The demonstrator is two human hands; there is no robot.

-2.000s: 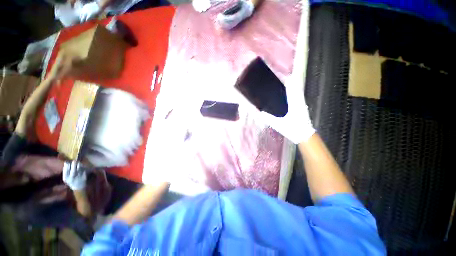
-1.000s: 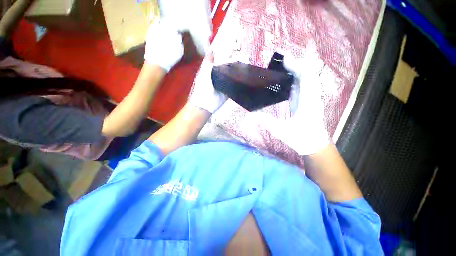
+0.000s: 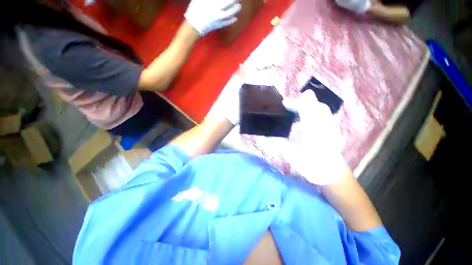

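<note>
A black housing [image 3: 265, 111] is held between my two white-gloved hands, close in front of my body over the pink bubble wrap [image 3: 362, 67]. My left hand [image 3: 231, 101] is on its left side. My right hand [image 3: 318, 137] is at its right side, washed out by glare, so its fingers are hard to make out. A smaller black block [image 3: 323, 94] with a pale line on it lies on the pink wrap just beyond my right hand and is partly covered by it.
Another person's gloved hand [image 3: 212, 14] is over the red sheet [image 3: 199, 70] at upper left. Another gloved hand [image 3: 357, 4] is at the far table edge. The dark conveyor [image 3: 398, 155] with brown cardboard [image 3: 430, 137] is right. An open carton [image 3: 93, 168] is at lower left.
My left hand came in and took hold of the housing, which has moved nearer my body and been turned. The view has swung, and the neighbour's hand has moved up.
</note>
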